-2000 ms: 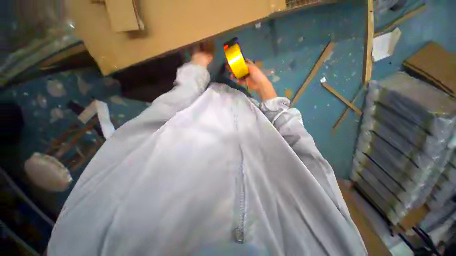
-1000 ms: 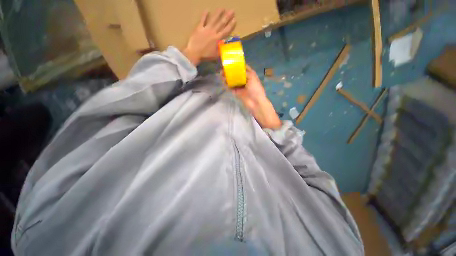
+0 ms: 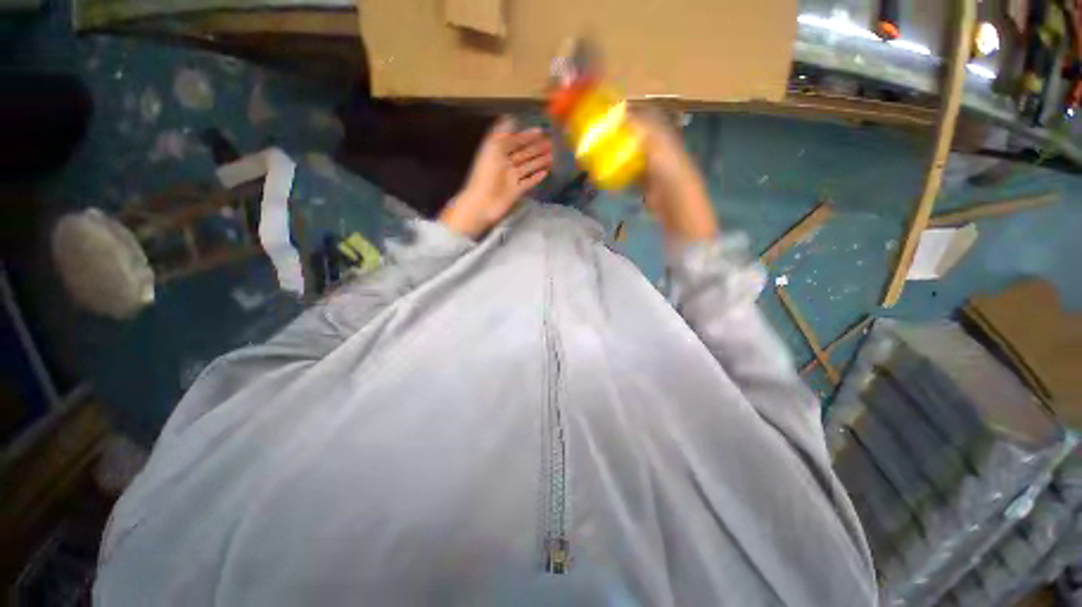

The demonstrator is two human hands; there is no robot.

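Note:
The tape dispenser (image 3: 599,128), a yellow tape roll with a red-orange front end, is blurred and held in my right hand (image 3: 674,178) near the front edge of the cardboard sheet. The tan cardboard sheet (image 3: 676,48) lies on the table at the top, with a small cardboard piece (image 3: 477,14) on it. My left hand (image 3: 504,172) is in front of the sheet's edge, fingers apart, palm partly seen, holding nothing. The right hand's fingers are partly hidden by the roll.
A long wooden batten (image 3: 931,178) sticks out past the table edge at the right. Grey wrapped stacks (image 3: 949,439) stand at the lower right. A round stool (image 3: 104,263) stands at the left. Scrap strips (image 3: 807,332) and white paper (image 3: 275,219) lie on the blue-green floor.
My left hand has come off the cardboard to in front of its edge. My right hand has moved right and up with the tape dispenser, which is now tilted. The camera view has shifted.

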